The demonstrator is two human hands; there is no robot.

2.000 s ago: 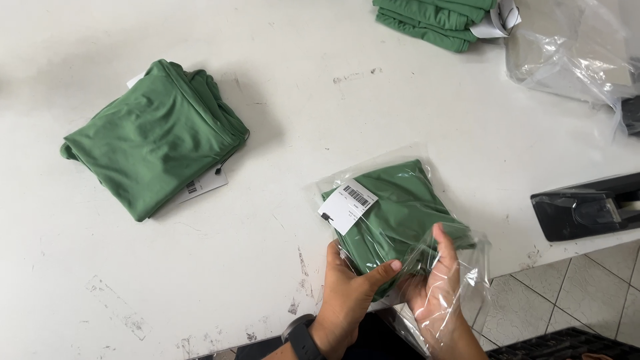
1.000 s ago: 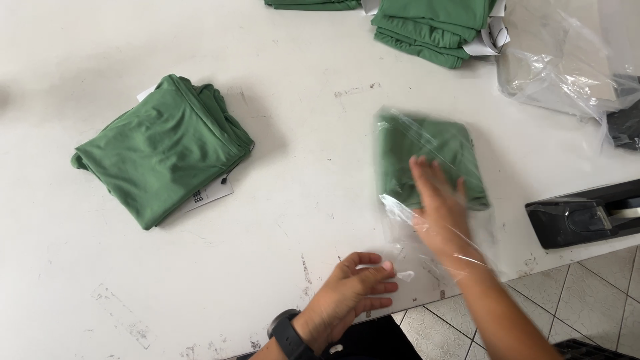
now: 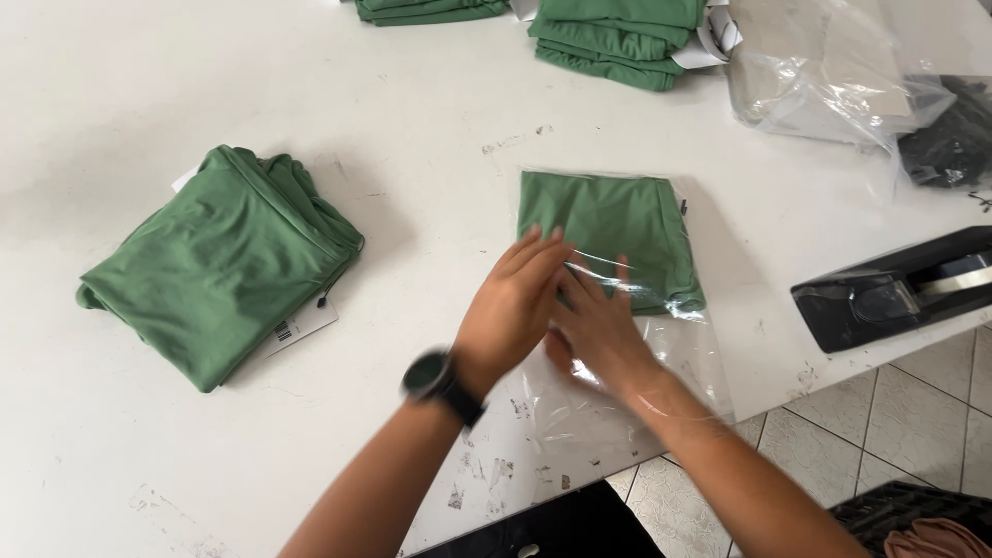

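Note:
A folded green garment (image 3: 597,209) lies inside a clear plastic bag (image 3: 620,418) near the table's front edge, the bag's slack end towards me. My left hand (image 3: 515,298), with a black watch (image 3: 426,376) on its wrist, rests at the left side of the bagged garment, fingers extended. Beside and partly behind it, my right hand (image 3: 608,333) lies over the lower part of the garment and bag, its fingers spread and blurred. Neither is seen to grip anything. To the left, a stack of folded green garments (image 3: 217,263) has a white tag (image 3: 306,325) with a barcode under its edge.
More folded green garments (image 3: 612,39) with tags are piled at the back. Clear plastic bags (image 3: 829,70) lie at the back right, beside something black (image 3: 945,139). A black tape dispenser (image 3: 891,291) stands by the right edge. Below is a tiled floor (image 3: 821,411) and a black crate (image 3: 891,504).
Two seconds ago both hands held the bagged garment, its white label facing up. It now lies flat, turned, with that label out of sight. Since one second ago, my left hand has moved onto it.

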